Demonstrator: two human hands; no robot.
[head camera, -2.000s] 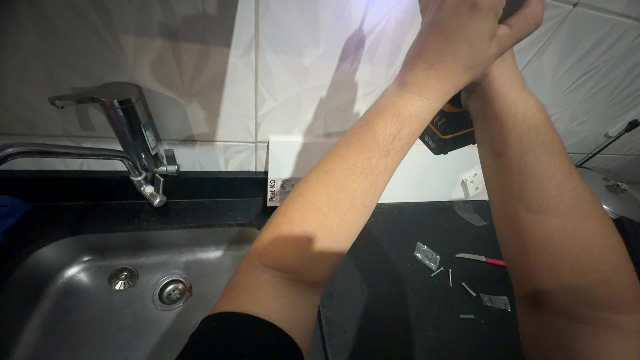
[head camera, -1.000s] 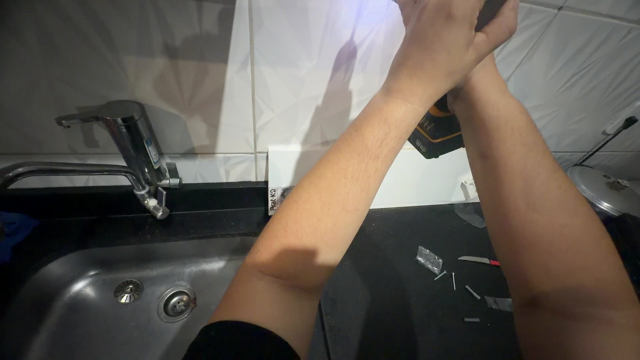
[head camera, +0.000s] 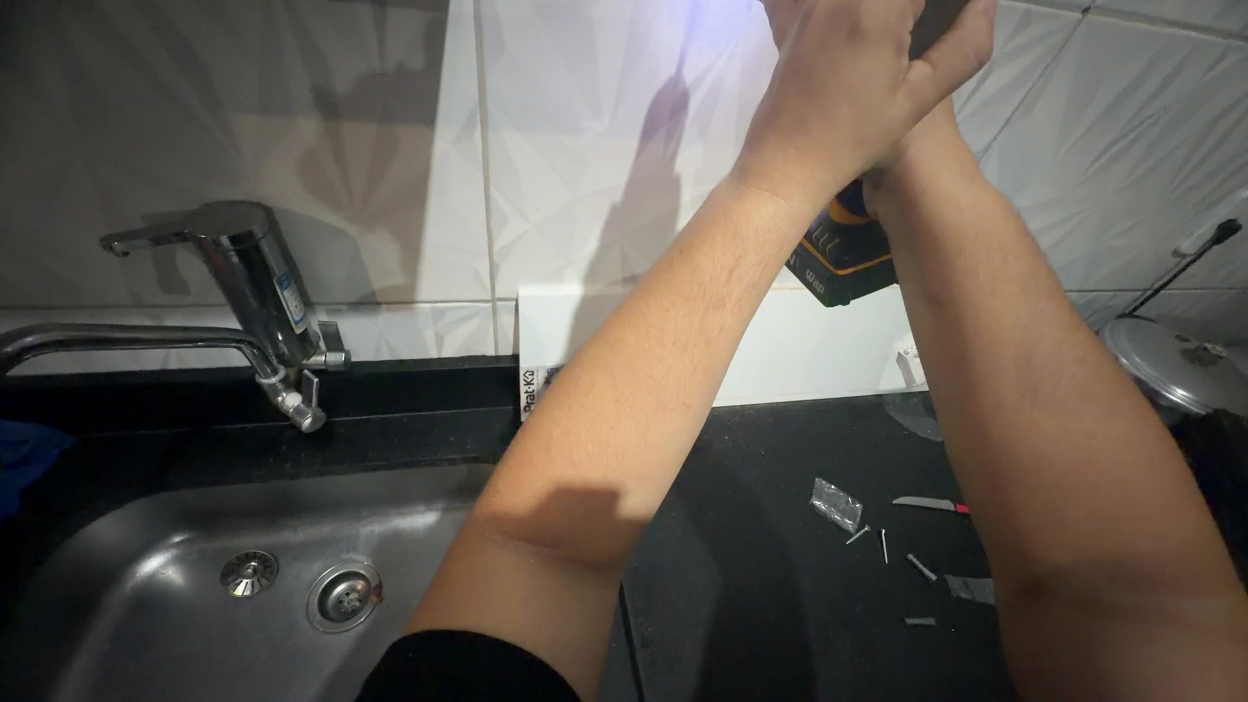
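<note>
A cordless power drill (head camera: 846, 249) is held up against the tiled wall, its black battery base with orange lines showing between my forearms. My left hand (head camera: 858, 83) wraps the dark upper body of the tool at the top edge of the view. Behind and below it, my right hand (head camera: 912, 156) is mostly hidden; it is around the tool's handle. The drill's front end is out of view, and a bluish light shines on the tiles (head camera: 697, 39). A white board (head camera: 780, 341) leans on the wall beneath the drill.
Screws (head camera: 884, 546), wall plugs (head camera: 920, 567), small plastic bags (head camera: 837, 503) and a red-handled knife (head camera: 926, 504) lie on the black countertop (head camera: 760, 487). To the left are a steel sink (head camera: 195, 526) and a chrome faucet (head camera: 244, 283). A metal lid (head camera: 1170, 366) is at right.
Both hands and the drill have shifted slightly left from two seconds ago, then stay nearly still. The hold on the drill looks the same.
</note>
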